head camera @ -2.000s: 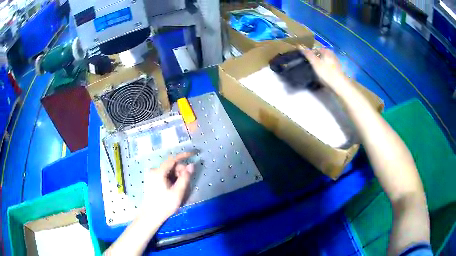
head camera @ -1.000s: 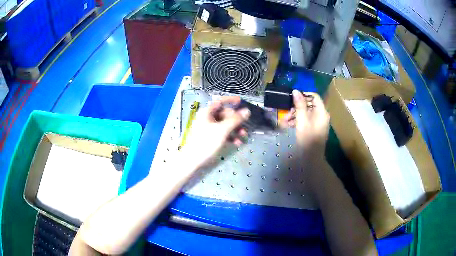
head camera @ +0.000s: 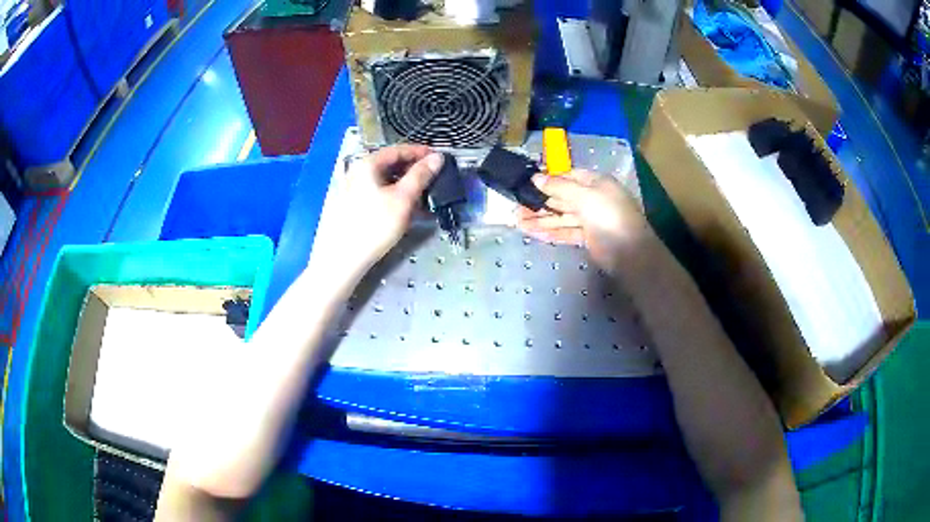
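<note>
My left hand holds a black power adapter between thumb and fingers, its shiny pins pointing down over the perforated base plate. My right hand holds a second black power adapter, tilted, just right of the first. The two adapters are close together but apart. Behind them is the pale positioning fixture, partly hidden by the adapters and hands. The orange-yellow block stands right of the adapters, behind my right hand, untouched.
A fan with wire guard is behind the fixture. Right is an open cardboard carton with a row of black adapters. Left, a green plastic bin holds a cardboard tray with a small black adapter cluster, and stacked adapters below.
The right hand came from the carton to above the plate with an adapter. Since one second ago, the left adapter has turned pins down and the right one has tilted. The view has shifted.
</note>
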